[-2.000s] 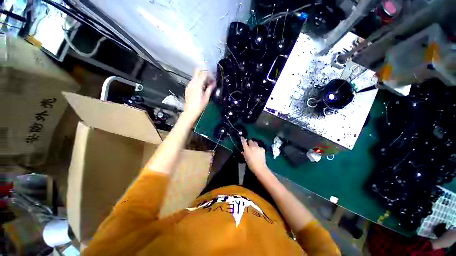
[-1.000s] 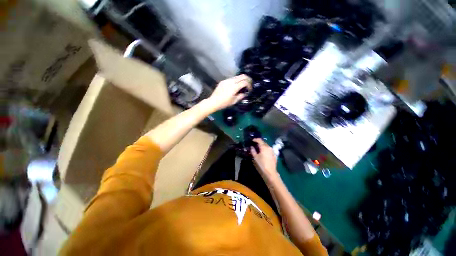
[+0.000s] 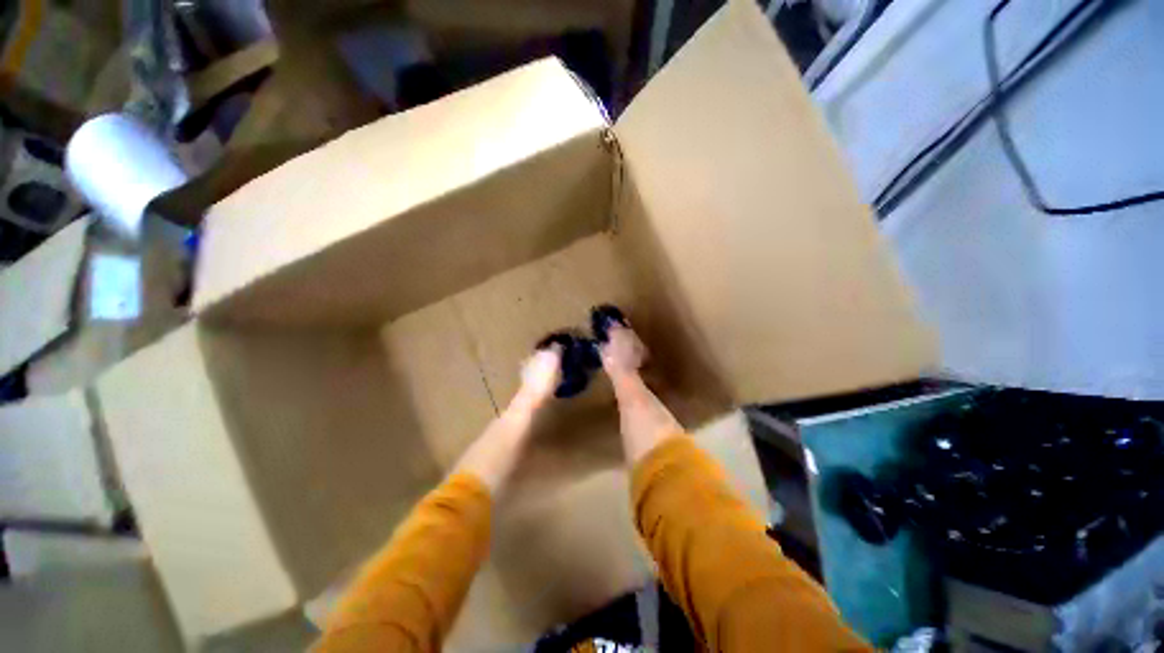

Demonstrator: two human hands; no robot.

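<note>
A large open cardboard carton (image 3: 421, 191) lies in front of me, its brown floor visible. Both my hands reach down inside it. My left hand (image 3: 541, 373) is closed on black round parts (image 3: 567, 362) near the carton's floor. My right hand (image 3: 623, 350) is just beside it, on another black part (image 3: 605, 319). The parts are close together between the hands; their number and leads cannot be made out. The fingers are small and partly hidden by the parts.
The green bench (image 3: 858, 561) with heaped black parts (image 3: 1059, 478) is at the lower right. A pale surface with a black cable (image 3: 1021, 153) is at the upper right. A white roll-like object (image 3: 124, 166) and more cardboard (image 3: 49, 453) are at the left.
My view has swung left from the bench to the carton. Both hands have moved off the bench heap and down into the carton, with black parts in them.
</note>
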